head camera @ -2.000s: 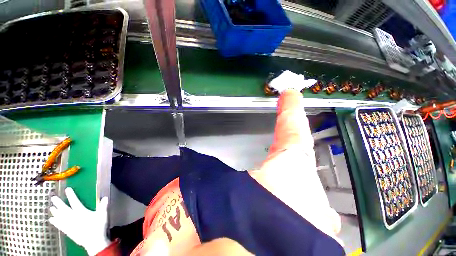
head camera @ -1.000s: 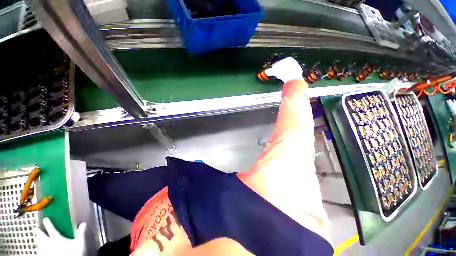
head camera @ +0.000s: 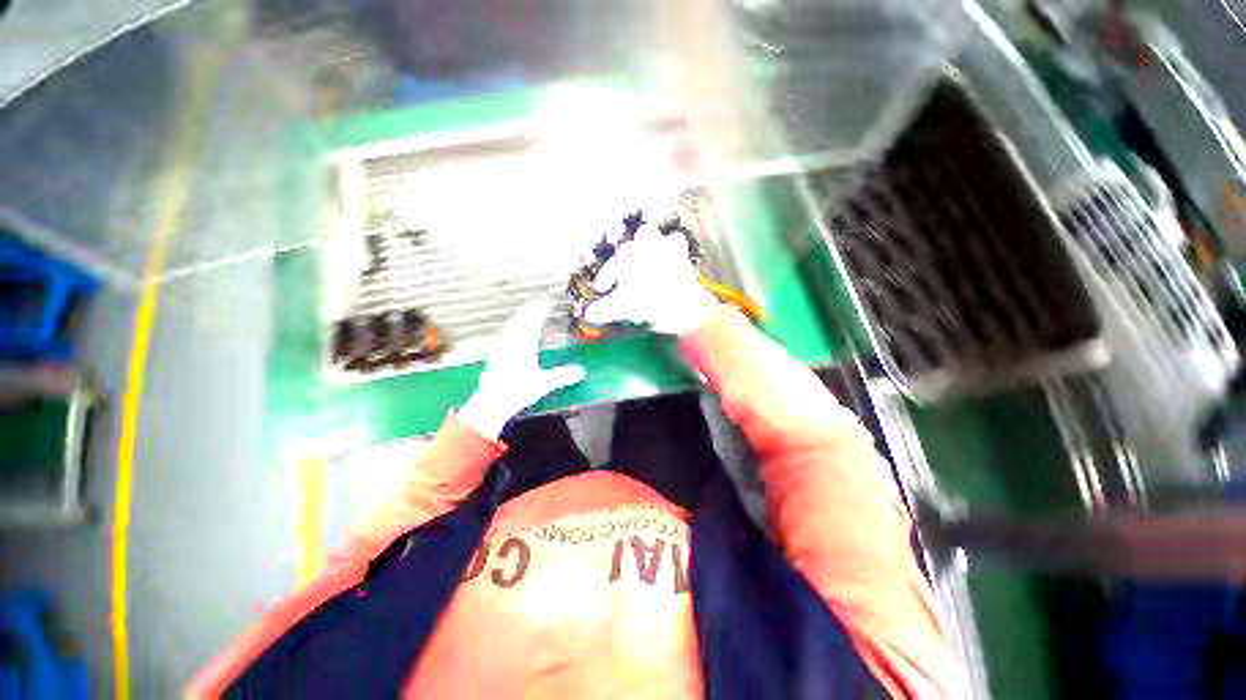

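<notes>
The perforated metal plate (head camera: 472, 274) lies in a green surface, its far part washed out by glare. My right hand (head camera: 649, 285), in a white glove, is over the plate's near-right part, closed around coil assemblies (head camera: 582, 290); dark parts and some orange-copper show around its fingers, blurred. Orange handles of the cutters (head camera: 735, 298) show just right of it, partly hidden. My left hand (head camera: 519, 372), also gloved, is open and empty at the plate's near edge, fingers apart. A row of black coils (head camera: 385, 339) stands in the near-left corner; smaller dark bits lie beyond.
A deep metal tray of dark parts (head camera: 957, 246) is right of the plate, with a metal rail between. A clear hood edge (head camera: 226, 263) crosses the left. Blue stools or bins (head camera: 41, 294) and a yellow floor line (head camera: 141, 356) are at far left.
The view has swung from the line with the blue bin to the perforated plate. My right hand has left the line and is over the plate with coils. My left hand is still open.
</notes>
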